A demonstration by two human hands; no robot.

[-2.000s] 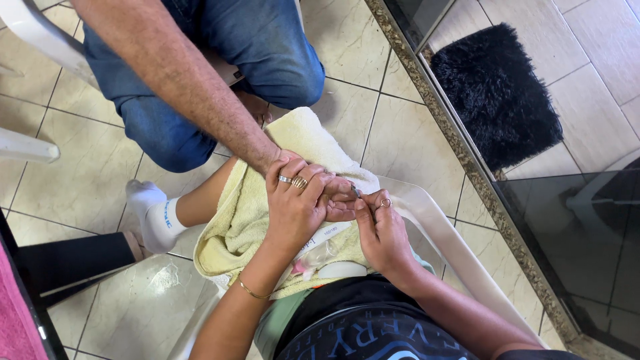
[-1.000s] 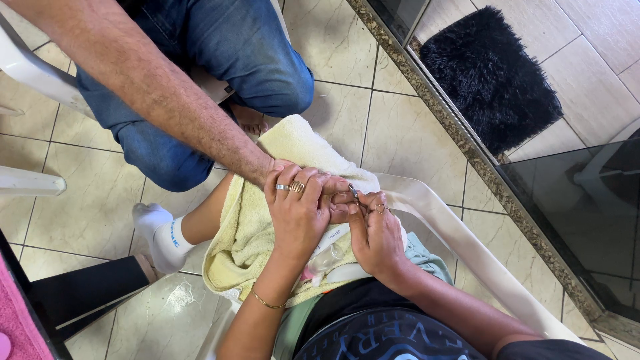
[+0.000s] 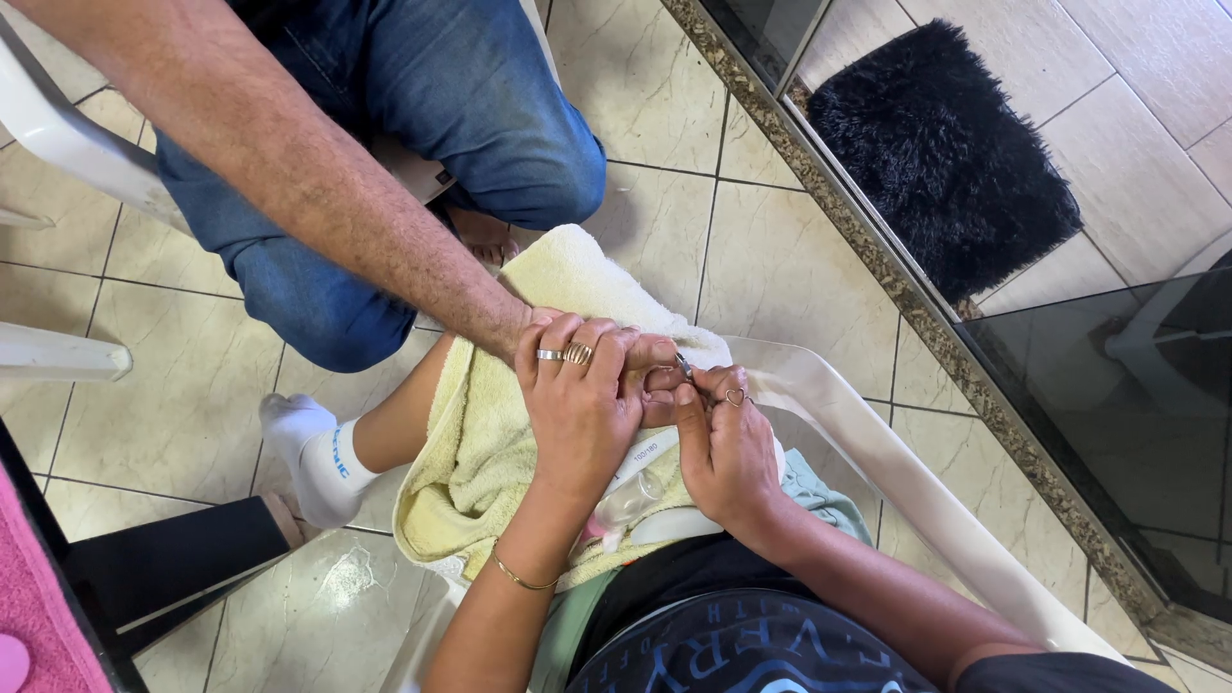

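Observation:
My left hand (image 3: 582,404), with rings on its fingers, wraps over the other person's hand (image 3: 654,371) and holds its fingers. In my right hand (image 3: 724,448), which wears a heart ring, is a small metal tool (image 3: 683,367), its tip against one of that person's fingertips; its exact kind cannot be told. Beneath the hands a pale yellow towel (image 3: 481,462) covers my lap. On it lie a nail file (image 3: 647,456) and a small clear plastic bottle (image 3: 630,499) with a pink part, both partly hidden by my hands.
A person in blue jeans (image 3: 481,106) sits opposite, forearm stretched toward me. The white plastic chair's arm (image 3: 866,433) runs along my right side. A table with a pink towel (image 3: 34,587) stands at lower left. Beyond a glass door's granite sill (image 3: 866,231) lies a black shaggy mat (image 3: 943,154).
Both my hands stay at the other person's fingers throughout. The metal tool remains at the fingertips, with only slight shifts of my right hand.

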